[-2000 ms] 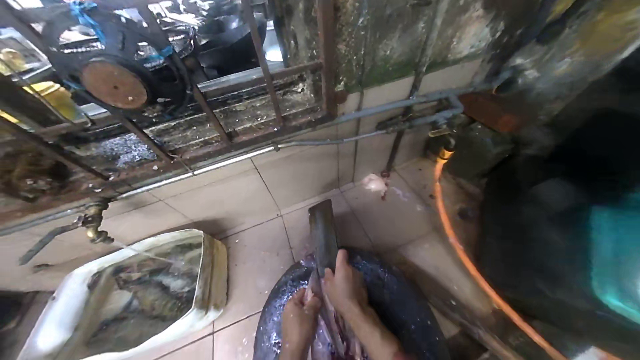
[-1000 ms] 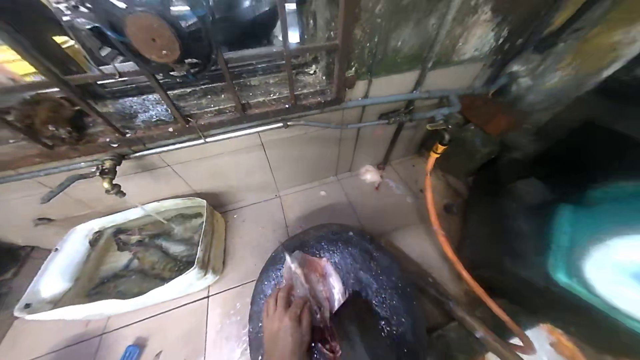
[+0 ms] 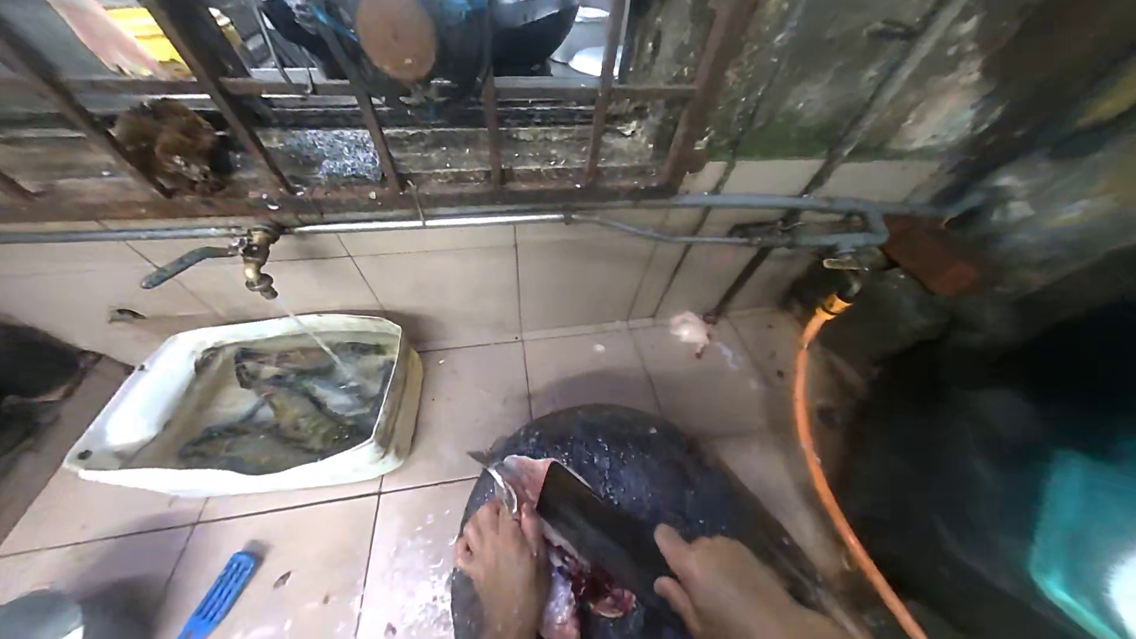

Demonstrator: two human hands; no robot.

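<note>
A split raw fish [image 3: 561, 586] with red flesh and innards showing lies on a dark round chopping block [image 3: 621, 444]. My left hand [image 3: 504, 564] grips the fish's left side near its tail. In my right hand [image 3: 723, 581] is a wide dark cleaver [image 3: 599, 524], its blade slanting up and left against the opened flesh. The cleaver's handle is hidden within my fingers. The innards lie between my two hands, below the blade.
A white plastic basin [image 3: 240, 484] of water and several fish stands at left, under a running brass tap [image 3: 257, 266]. A blue plastic tool [image 3: 222, 593] lies on the tiles. An orange hose [image 3: 803, 426] runs down the right. A pale scrap [image 3: 690, 330] lies by the wall.
One second ago the fish lay spread under one visible hand, with no cleaver in sight. Now my right hand is in view with the cleaver, the blade against the fish.
</note>
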